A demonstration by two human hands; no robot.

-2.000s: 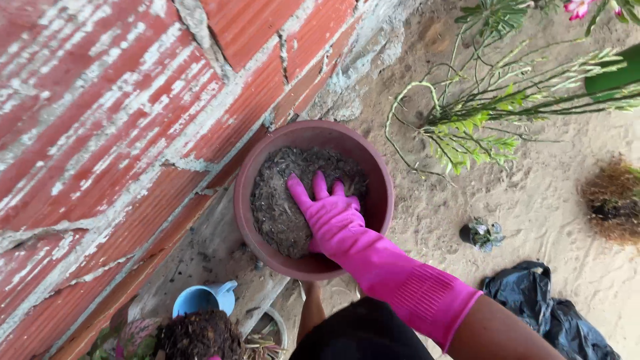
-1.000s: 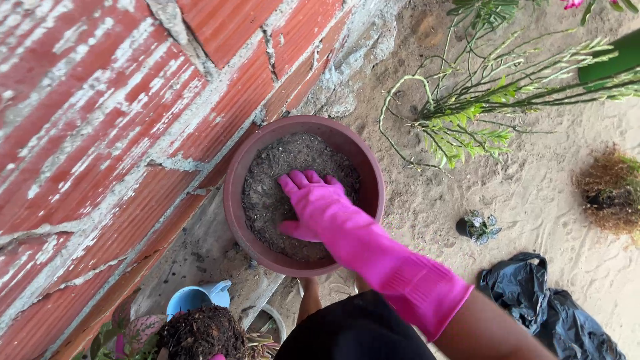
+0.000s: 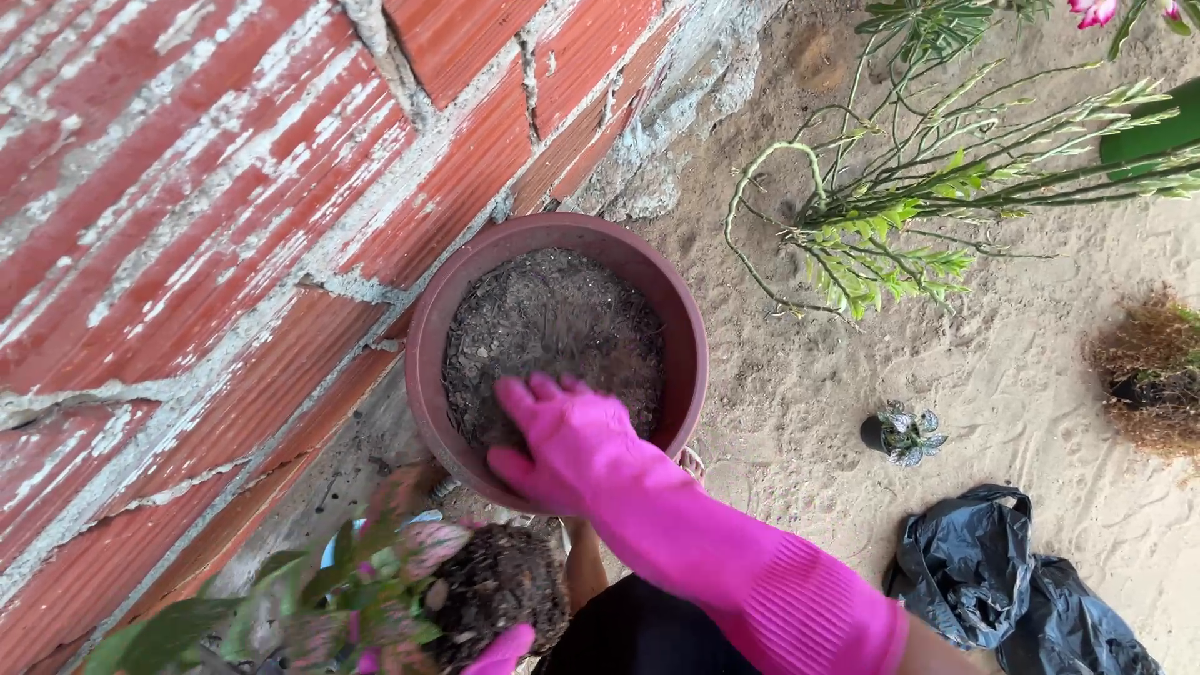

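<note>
My right hand [image 3: 567,436], in a long pink rubber glove, rests with spread fingers on the dark soil [image 3: 553,328] inside a round reddish-brown plastic pot [image 3: 692,375], near its lower rim. At the bottom edge, only pink glove fingers of my left hand [image 3: 502,652] show, against the root ball [image 3: 502,581] of a leafy plant [image 3: 347,600] with green and pinkish leaves. More pink glove shows among those leaves, so the left hand holds this plant, its palm hidden. The plant lies just below the pot and overlaps a light-blue vessel [image 3: 330,551].
A brick wall [image 3: 281,234] runs along the left, touching the pot. On the sandy ground to the right are a long-stemmed green plant [image 3: 844,211], a small potted plant [image 3: 905,434], black plastic bags [image 3: 970,562], a dry brownish plant [image 3: 1148,375] and a green pot [image 3: 1148,136].
My right hand has drawn back from the pot's middle toward its lower rim. The leafy plant with its root ball has come further up into view, with fingers of my left hand at it.
</note>
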